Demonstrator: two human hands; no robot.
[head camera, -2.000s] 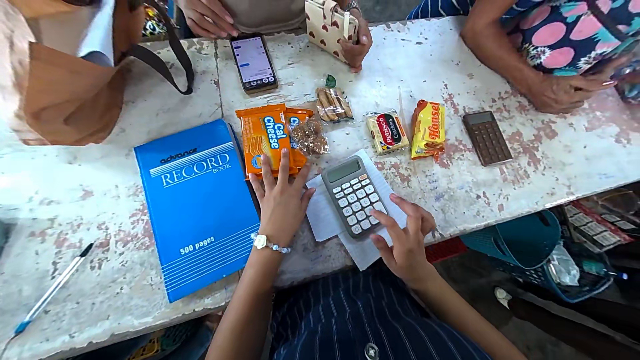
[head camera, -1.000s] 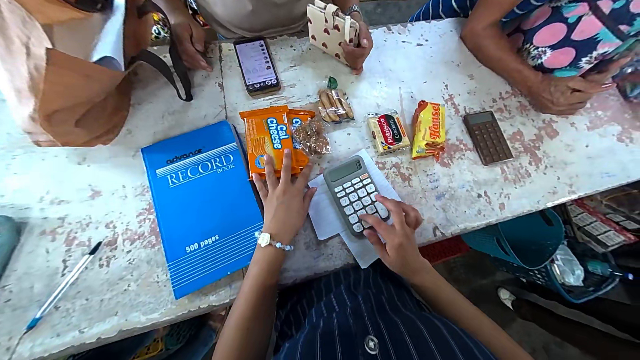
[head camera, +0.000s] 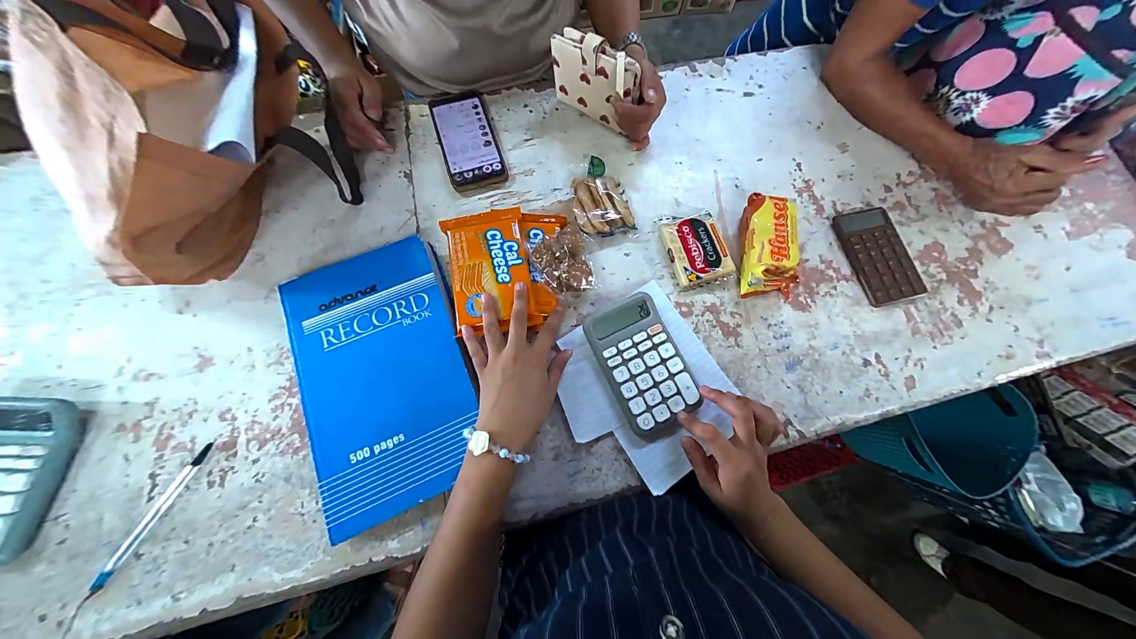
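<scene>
My left hand (head camera: 519, 377), with a beaded bracelet at the wrist, rests its spread fingertips on the lower edge of an orange Cal Cheese wafer pack (head camera: 488, 266). A grey calculator (head camera: 641, 364) lies on folded lined paper (head camera: 652, 466). The fingers of my right hand (head camera: 732, 444) are at the calculator's lower right keys, apart and holding nothing. A blue record book (head camera: 382, 390) lies left of my left hand. Beyond the calculator are a clear bag of brown snacks (head camera: 564, 260), a bag of finger biscuits (head camera: 603, 204), Rebisco crackers (head camera: 698, 251) and a yellow Hansel pack (head camera: 769, 244).
A phone (head camera: 468, 142) and a brown chocolate-bar-like calculator (head camera: 879, 257) lie on the worn table (head camera: 976, 293). At left are a pen (head camera: 151, 519), another calculator (head camera: 35, 475) and a brown bag (head camera: 191, 195). Across, one person holds a patterned wallet (head camera: 593, 78). Teal baskets (head camera: 963, 439) stand below, right.
My right hand has moved down from the upper right keys to the calculator's lower right edge since a second ago. My left hand stays on the wafer pack. The view has shifted slightly.
</scene>
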